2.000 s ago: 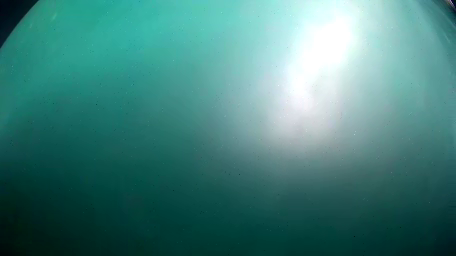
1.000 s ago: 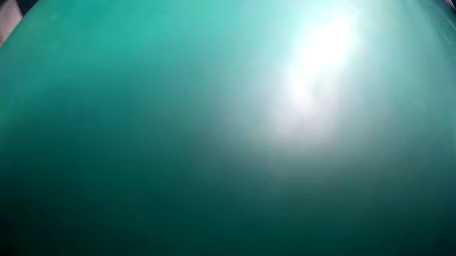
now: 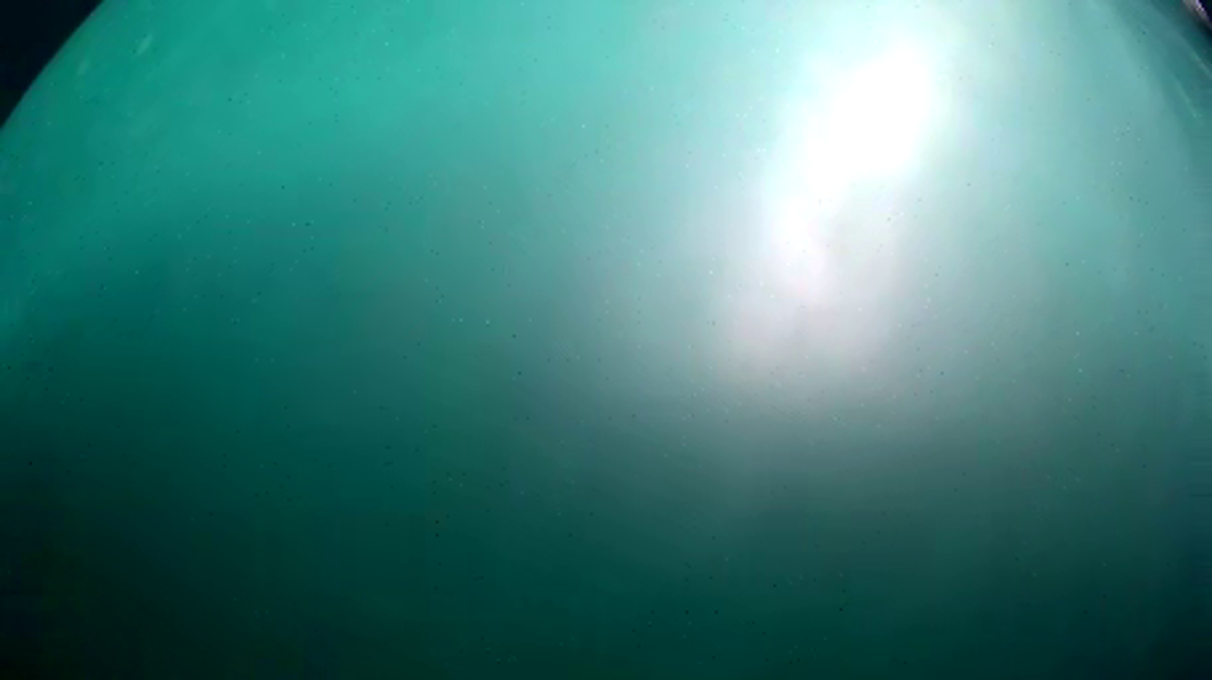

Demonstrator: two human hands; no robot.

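Observation:
A green surface [image 3: 399, 266] fills nearly the whole head view, very close to the camera and blurred. It looks like the green bench top, but I cannot tell for certain. A bright white glare lies on it right of the middle, near the top. It darkens towards the bottom edge. Neither my left hand nor my right hand is in view. No product or tool shows.
A dark area [image 3: 33, 47] shows beyond the curved edge of the green surface at the top left corner. A small dark patch shows at the top right corner. Neither can be made out.
A pale, blurred shape at the top left corner one second ago is gone, and that corner is dark now. The green surface and glare look nearly the same.

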